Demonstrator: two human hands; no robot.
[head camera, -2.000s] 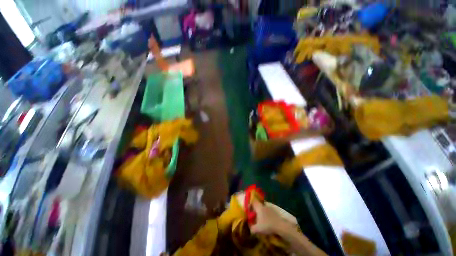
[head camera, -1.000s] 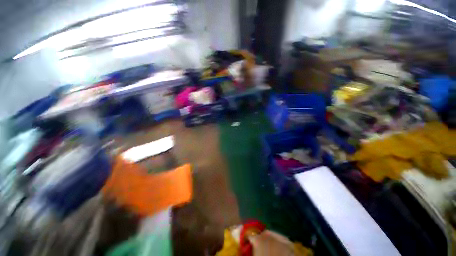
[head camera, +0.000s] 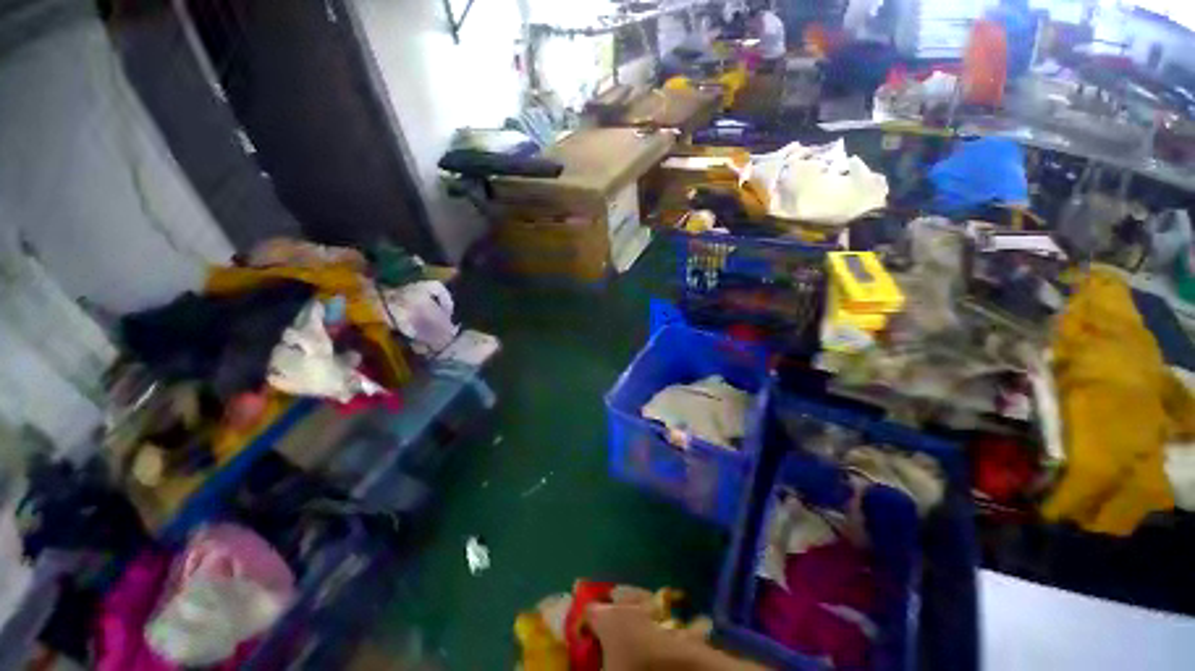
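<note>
My right hand (head camera: 642, 634) shows at the bottom edge, partly cut off and slightly blurred, with the forearm towards the lower right. It grips a mustard-yellow and cream bundle (head camera: 535, 634) at the red tie strip (head camera: 586, 627). Most of the bundle lies below the picture's edge. My left hand is not in view.
Blue plastic crates (head camera: 629, 452) with cloth pieces stand right of the green floor (head camera: 524, 433). Heaped garments (head camera: 223, 334) lie on blue crates at left. A brown table (head camera: 590, 157) stands ahead. Mustard cloth (head camera: 1114, 406) and a white board (head camera: 1088, 629) are at right. People work far back.
The view has swung right, from the aisle between sewing tables to the crates and brown table. My right hand still grips the tied bundle, now lower at the picture's edge.
</note>
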